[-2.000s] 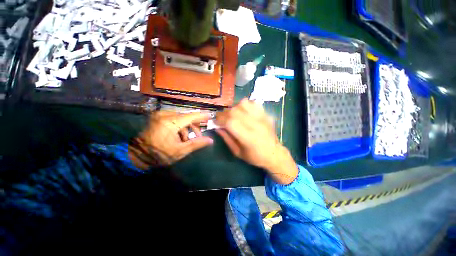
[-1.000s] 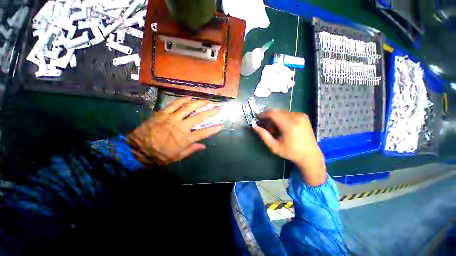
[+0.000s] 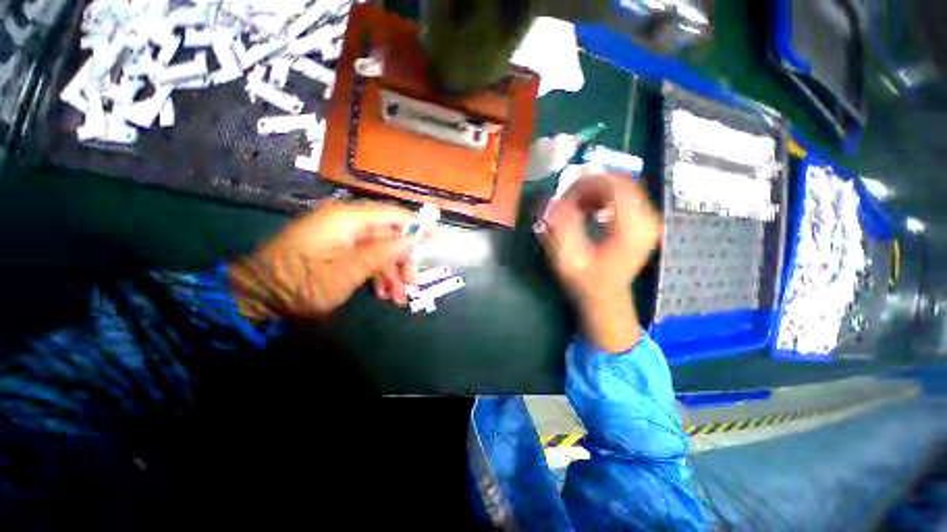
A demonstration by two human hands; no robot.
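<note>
My left hand [image 3: 332,258] holds a small white plastic part [image 3: 423,222] at its fingertips, just before the orange-brown press fixture [image 3: 415,156]. A small group of white pieces [image 3: 434,289] lies on the dark green bench beside and below those fingertips. My right hand [image 3: 602,244] is raised to the right of the fixture, blurred, with its fingers curled and thumb near the index finger. A tiny light spot shows between them, but I cannot tell whether it is a held piece. The fixture's silver-white slotted nest [image 3: 436,120] lies below the olive-green press body [image 3: 472,42].
A black tray [image 3: 208,166] with a loose white heap is at left. A dropper bottle [image 3: 550,154] and crumpled tissue [image 3: 550,57] are right of the fixture. Farther right are a grey perforated tray [image 3: 716,249] with rows of parts and a blue bin [image 3: 797,249].
My left hand has lifted from lying flat on the bench and now grips a white part. My right hand has left the small pieces and is raised near the dropper bottle. The view has shifted.
</note>
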